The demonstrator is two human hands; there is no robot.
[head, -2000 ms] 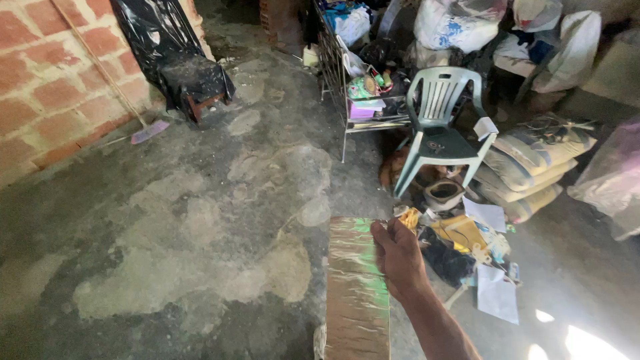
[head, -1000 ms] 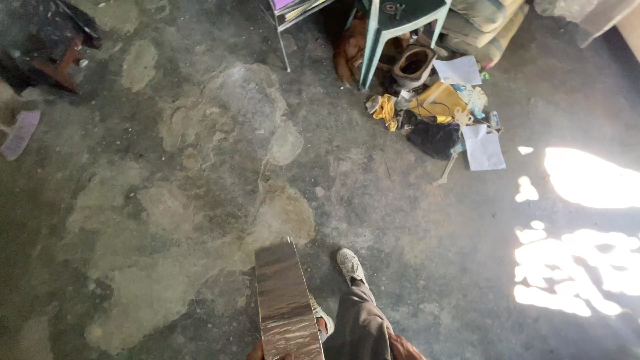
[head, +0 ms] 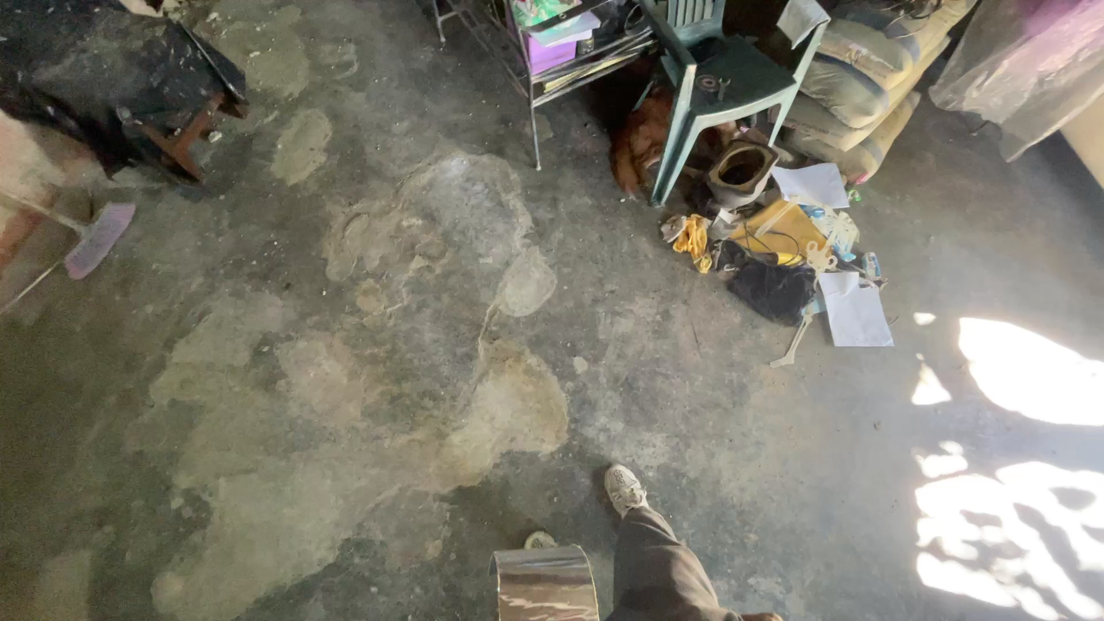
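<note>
A shiny, reflective flat strip or sheet [head: 547, 585], bowed at its top end, rises from the bottom edge, left of my trouser leg [head: 662, 565]. What holds it is out of the frame. Only a sliver of my right hand [head: 762, 617] shows at the bottom edge, right of the leg; its fingers are cut off. My left hand does not appear. One light sports shoe [head: 624, 489] is on the concrete floor, and the tip of the other shoe [head: 541, 540] shows just above the sheet.
A green plastic chair [head: 733, 82] stands by a metal rack [head: 533, 95] and stacked sacks [head: 862, 95]. Papers [head: 856, 310], a black cloth or bag [head: 772, 289] and yellow items [head: 780, 228] lie on the floor. A broom [head: 100, 240] is at left, near a black-covered object [head: 103, 82].
The view has tipped down from the room to the floor. Two seconds ago my right hand gripped the sheet's upper edge; now that edge shows no hand, and less of the sheet is visible.
</note>
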